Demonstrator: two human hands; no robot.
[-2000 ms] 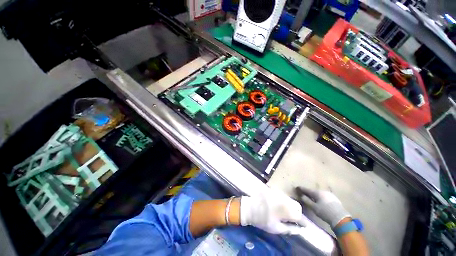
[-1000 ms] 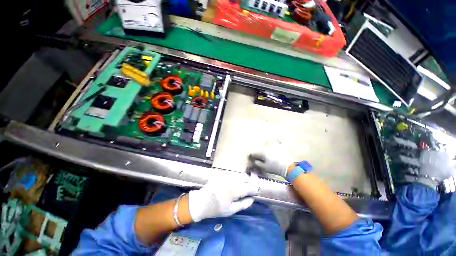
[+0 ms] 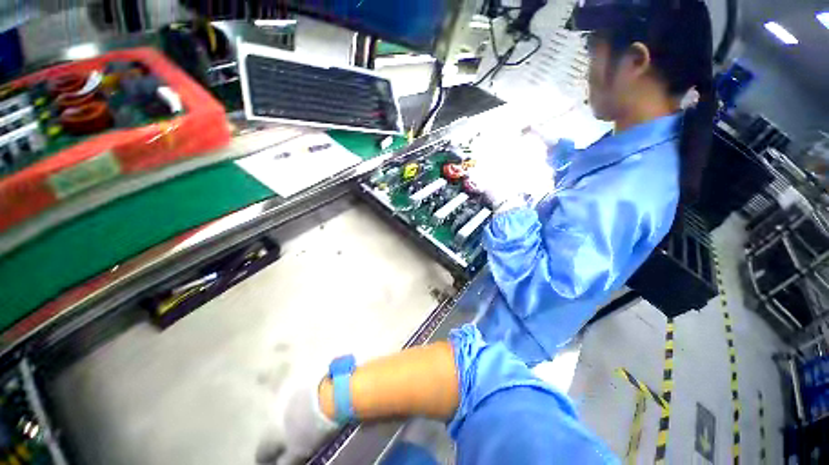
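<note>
My right hand (image 3: pixel 304 422), in a white glove with a blue band at the wrist, is low over the grey metal bed (image 3: pixel 318 291) near the front rail. It is blurred, and whether its fingers hold anything cannot be told. My left hand is out of the picture. A green circuit board (image 3: pixel 434 207) with white-silver strips and a red ring lies in a black pallet to the right. Another pallet (image 3: pixel 41 409) is cut off at the lower left edge.
A blue-clad coworker (image 3: pixel 591 227) leans over the right board. A long black tray (image 3: pixel 214 281) lies by the far rail. Behind are a red-orange foam tray (image 3: pixel 195 100), a green mat (image 3: pixel 109 232), a paper sheet (image 3: pixel 295 163) and a keyboard (image 3: pixel 318 91).
The view has swung right. The framed board has slid out to the left, leaving only a pallet part, and the coworker has come into view. My left hand has left the picture.
</note>
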